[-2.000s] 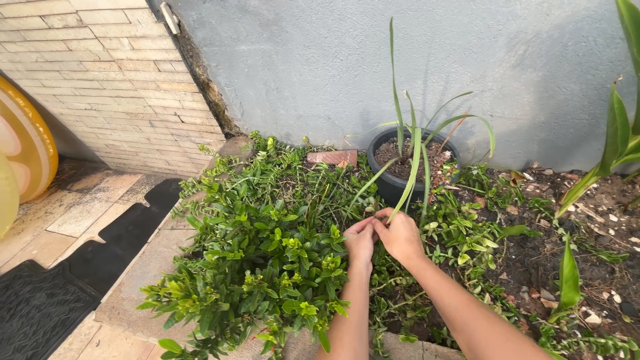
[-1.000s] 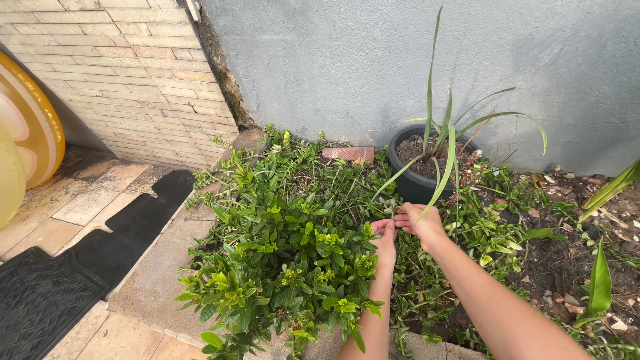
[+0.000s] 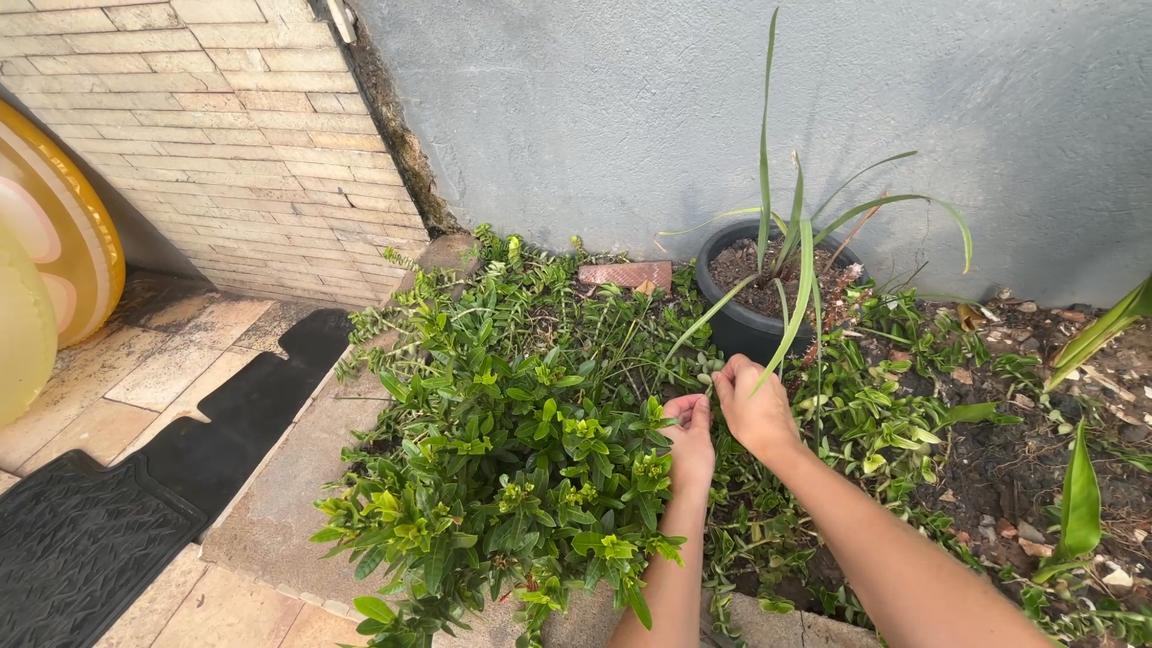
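Observation:
My left hand [image 3: 689, 443] is beside the right edge of a leafy green shrub [image 3: 531, 459], its thumb and fingertips close together. Just right of it and slightly higher, my right hand [image 3: 754, 407] has its fingertips at a small pale green succulent sprig [image 3: 704, 367]. Whether either hand grips the stem is not plain. Behind my hands stands a dark plastic pot [image 3: 751, 333] holding a plant with long strap leaves [image 3: 797, 301]; one leaf arches down in front of my right hand. Low trailing plants [image 3: 886, 414] cover the soil around.
A grey wall [image 3: 630, 126] runs behind the bed, with a terracotta tile piece [image 3: 625, 274] near its foot. A concrete edging [image 3: 297, 504] borders the bed on the left. Beyond lie black rubber mats [image 3: 85, 540] and a yellow inflatable [image 3: 90, 234]. Broad-leaved plants [image 3: 1080, 504] grow at right.
My hands stay low in front of the pot; the fingertips, close together two seconds ago, now show a small gap. The view has shifted slightly.

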